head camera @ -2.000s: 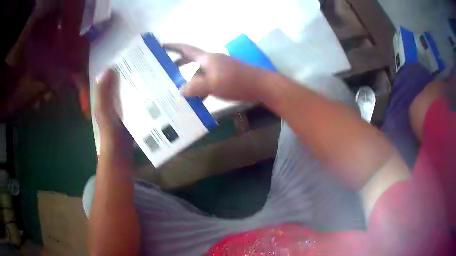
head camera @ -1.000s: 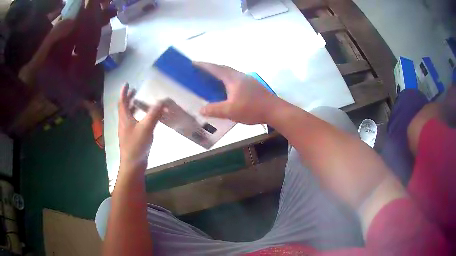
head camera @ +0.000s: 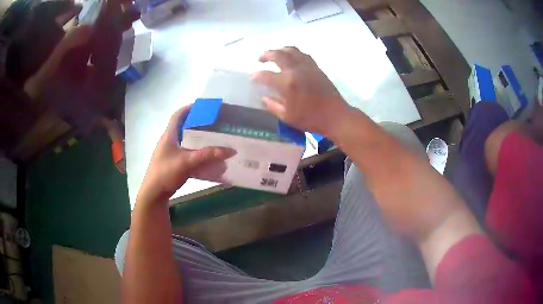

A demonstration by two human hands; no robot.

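A blue and white retail box (head camera: 241, 160) is tilted above the front part of the white-topped table, its open end facing up. A blue side flap (head camera: 204, 113) stands out at its left and a pale flap stands up at the back. A strip with greenish print shows inside the opening. My left hand (head camera: 178, 157) grips the box's left end, thumb on the printed front. My right hand (head camera: 297, 89) is raised just above the box's back right, fingers curled and apart. I see nothing in it; whether it touches the flap is unclear.
The white sheet (head camera: 333, 59) lies over a wooden pallet (head camera: 411, 65). An open carton (head camera: 134, 53) stands at the left edge, others at the far edge. A blue piece lies behind the held box. A white oval part (head camera: 436, 155) is by my right knee. People sit left and right.
The box has turned so its open end faces up. My left hand has closed on its left end. My right hand has let go of the box and risen behind it.
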